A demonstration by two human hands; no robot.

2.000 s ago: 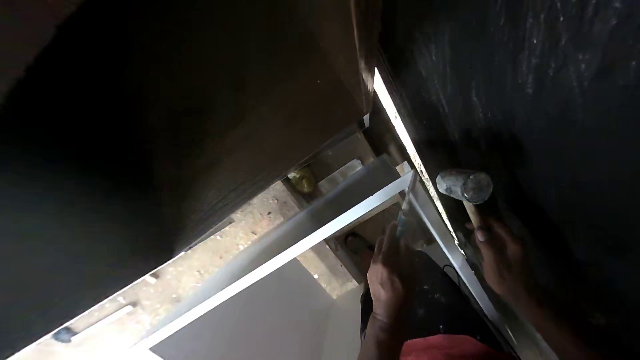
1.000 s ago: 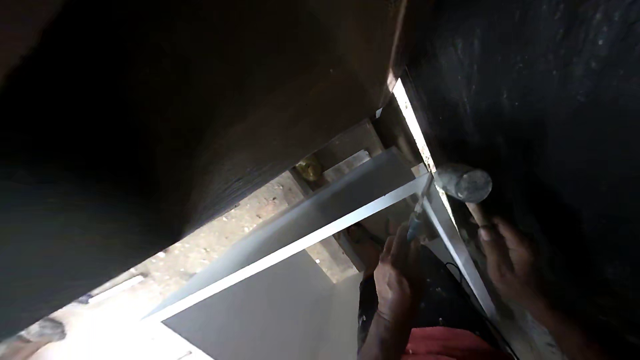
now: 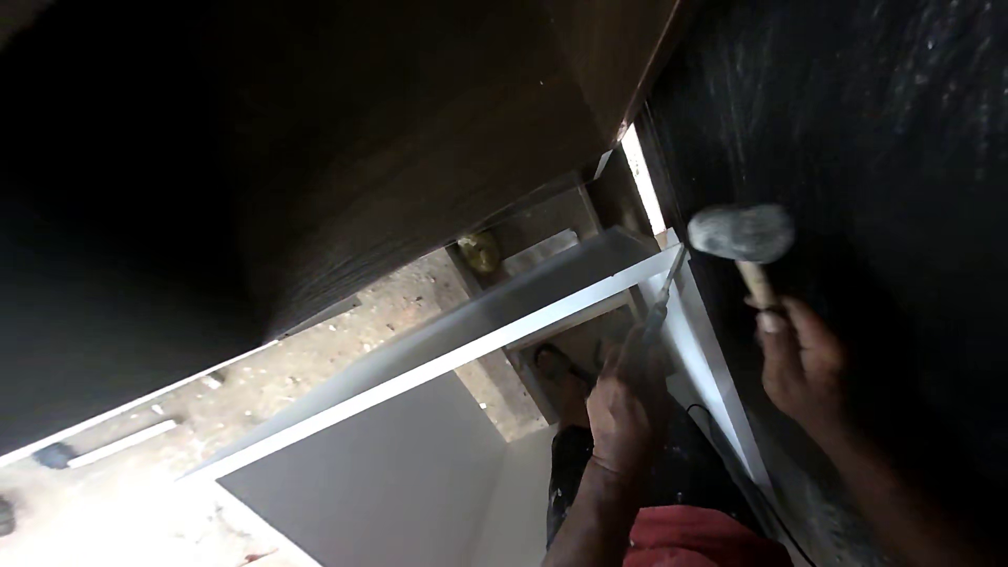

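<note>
My left hand (image 3: 622, 409) is closed around the handle of a slim tool (image 3: 665, 293), likely a chisel or screwdriver, its tip at the corner where the white-edged panel (image 3: 441, 364) meets a white upright strip (image 3: 713, 370). In my right hand (image 3: 799, 358) is the wooden handle of a mallet (image 3: 742, 233); its greyish head is beside that corner, to the right of the tool and apart from it. Blur hides part of my left fingers.
Dark boards (image 3: 441, 142) rise at the left and right (image 3: 890, 197), a bright gap between them. Below lies a debris-strewn floor (image 3: 394, 307) with a mallet-like tool (image 3: 110, 447) at the lower left. A yellowish object (image 3: 479, 252) lies behind the panel. A cable (image 3: 756, 488) runs past my legs.
The mallet head was close to the corner one second ago and now is a little farther right of it. A hand or foot seen at the lower left has mostly left the view.
</note>
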